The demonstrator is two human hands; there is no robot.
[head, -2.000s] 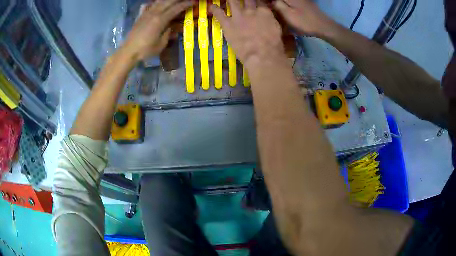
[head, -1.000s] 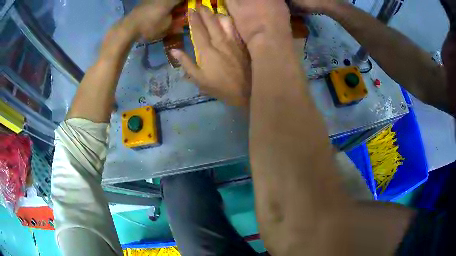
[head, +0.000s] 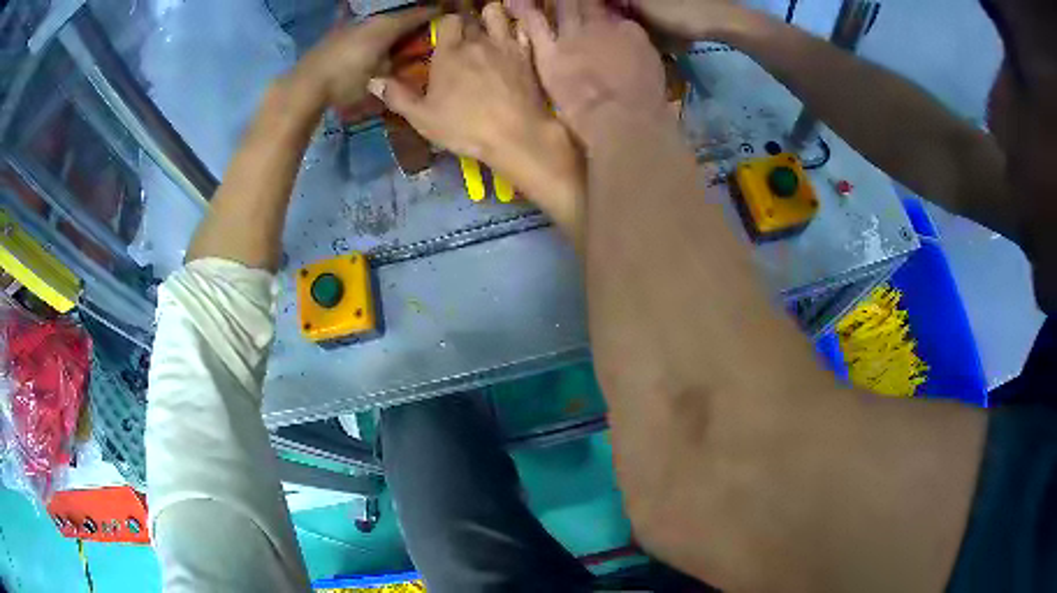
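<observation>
Yellow plastic strips (head: 473, 180) lie on the orange-brown fixture (head: 409, 141) at the top centre; hands cover most of them and two lower ends show. My left hand (head: 354, 64), cream-sleeved, is at the fixture's left side, its fingertips unclear. My right hand (head: 487, 99) lies over the strips, thumb to the left, fingers near the top edge; its grip is hidden. Its forearm passes under another person's bare forearm (head: 695, 336). That person's hand (head: 597, 64) is beside my right hand. The person's other hand is at the fixture's right side.
Yellow button boxes with green buttons stand left (head: 339, 298) and right (head: 774, 195) on the grey metal table (head: 487, 313). A blue bin (head: 945, 301) with loose yellow strips is below right. A red plastic bag (head: 46, 382) and an orange-red control box (head: 102, 514) are at left.
My right hand has moved up onto the strips from lower on the fixture, and two strip ends now show below it. My left hand stays at the fixture's left side. The view has shifted slightly.
</observation>
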